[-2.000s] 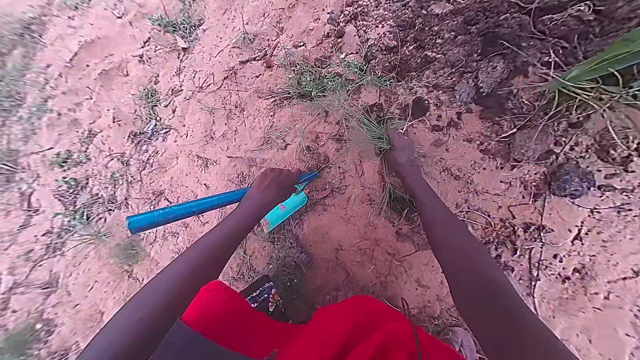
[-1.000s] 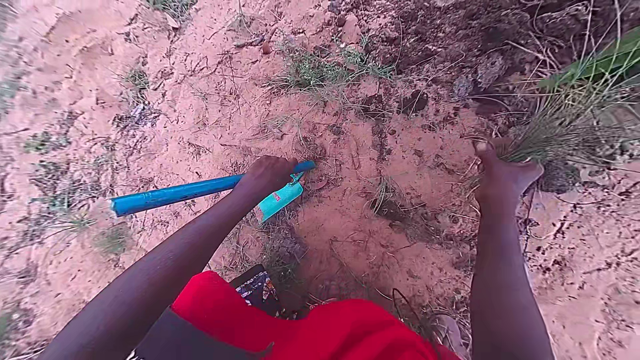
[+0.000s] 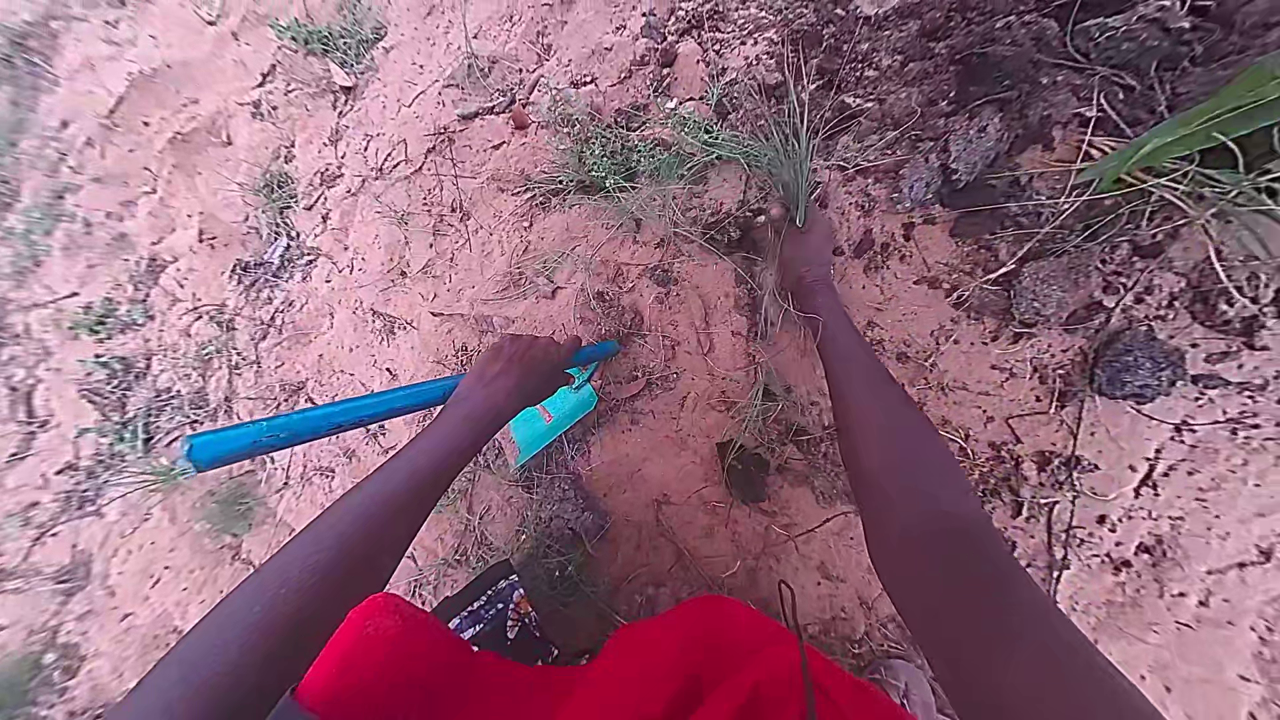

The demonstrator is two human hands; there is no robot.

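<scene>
My left hand (image 3: 520,372) is closed around the blue handle (image 3: 325,425) of a hoe, near the end where its turquoise metal blade (image 3: 553,422) is fixed. The handle points out to the left and the blade lies just below my fist, over the reddish soil. Farther forward and to the right, my right hand (image 3: 803,250) grips a tuft of thin green grass (image 3: 792,160) low down, with the blades sticking up beyond my fingers. Whether its roots are in the soil cannot be seen.
Low green weeds (image 3: 620,155) grow left of the tuft. A broad green leaf (image 3: 1190,125) with dry stalks reaches in at the right. A dark clod (image 3: 1138,365) lies below it. Patterned cloth (image 3: 505,615) and red clothing (image 3: 600,665) are at the bottom.
One second ago my right hand was at the right with grass beside the broad leaf; now it is farther left and forward, around a tuft. My left hand has kept hold of the hoe.
</scene>
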